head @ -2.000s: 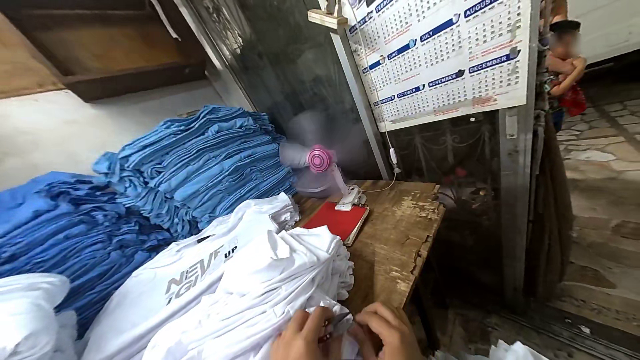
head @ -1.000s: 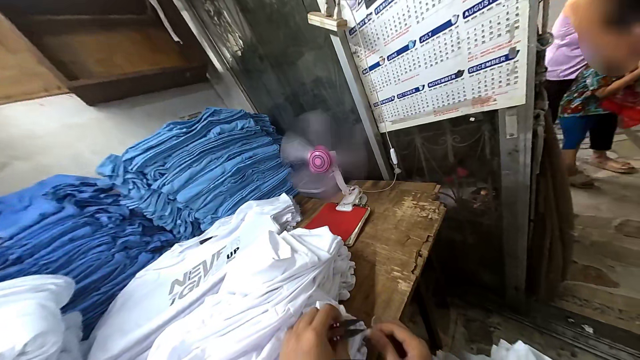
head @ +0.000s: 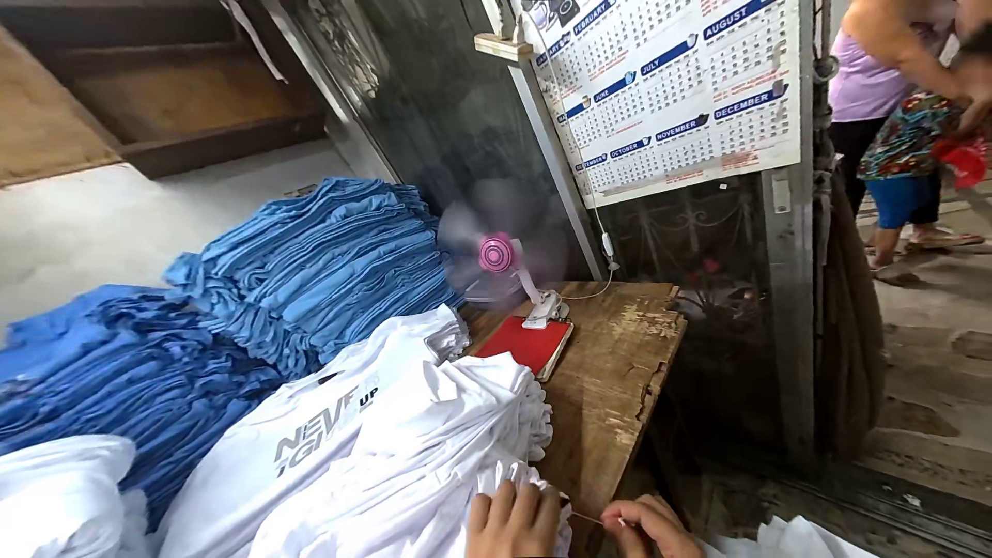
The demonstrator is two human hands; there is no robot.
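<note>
My left hand (head: 513,518) rests on the gathered edge of a stack of white shirts (head: 403,457) at the bottom middle, fingers curled over the cloth, with a small dark item partly seen by its fingertips. To its right, my right hand (head: 649,527) pinches a thin thread (head: 587,518) that runs across to the left hand. A printed white shirt (head: 256,449) lies left of the stack. Behind are piles of light blue shirts (head: 325,263) and darker blue shirts (head: 132,364).
A small spinning fan with a pink hub (head: 496,253) stands by a red notebook (head: 527,341) on the worn wooden table (head: 597,403). A large calendar (head: 674,93) hangs behind. White cloth (head: 806,539) lies lower right. Two people (head: 891,93) are in the doorway at right.
My right hand has moved a little apart from my left, with the thread between them. In the doorway, a person in a purple top has come into view beside the one in blue shorts.
</note>
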